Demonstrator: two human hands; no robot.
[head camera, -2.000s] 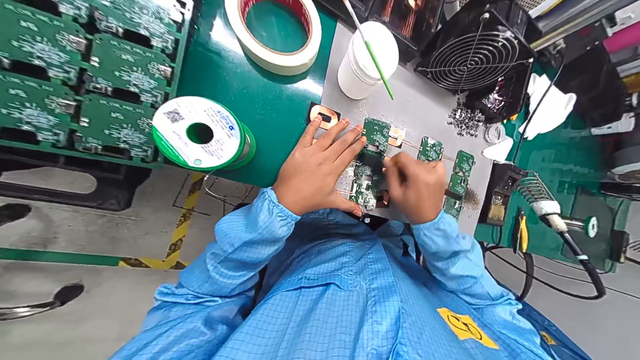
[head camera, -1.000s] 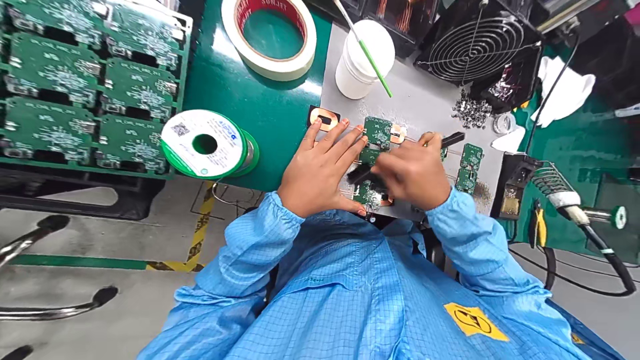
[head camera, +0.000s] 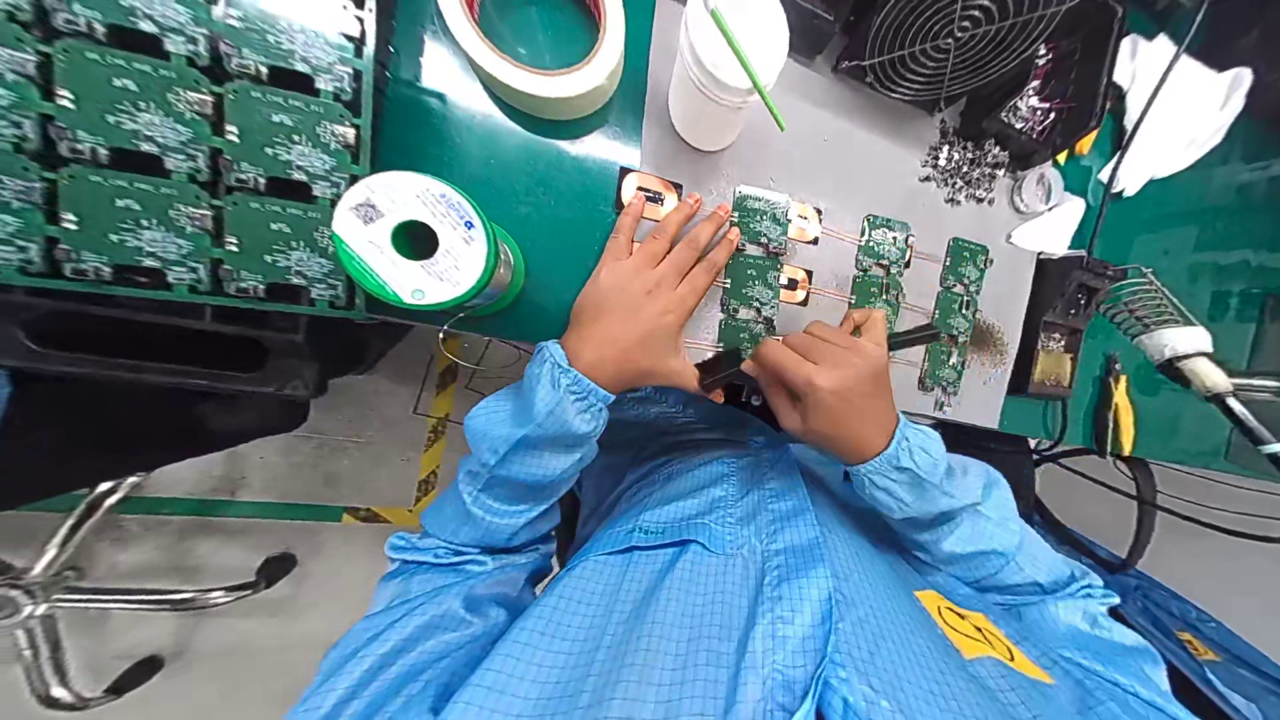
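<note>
My left hand (head camera: 650, 300) lies palm down with its fingers apart, beside a strip of green circuit boards (head camera: 752, 285) on a grey mat. Its fingertips touch the strip's left edge and a copper coil (head camera: 648, 194). My right hand (head camera: 828, 385) is closed around a black-handled tool (head camera: 912, 337), probably a brush, whose black end (head camera: 720, 370) reaches the lower end of the strip by my left thumb. More copper coils (head camera: 795, 285) lie right of that strip. Two further board strips, a middle one (head camera: 884, 245) and a right one (head camera: 955, 315), are joined by thin wires.
A solder spool (head camera: 415, 240), masking tape roll (head camera: 545, 85) and white tub (head camera: 715, 90) with a green stick stand behind and left. Board panels (head camera: 135, 130) fill the far left. A fan (head camera: 960, 45), small metal parts (head camera: 962, 165), soldering iron holder (head camera: 1160, 320) and yellow-handled pliers (head camera: 1120, 410) are right.
My right hand has moved down along the left board strip, with the black tool in it, to its lower end. My left hand has stayed on the strip's left side.
</note>
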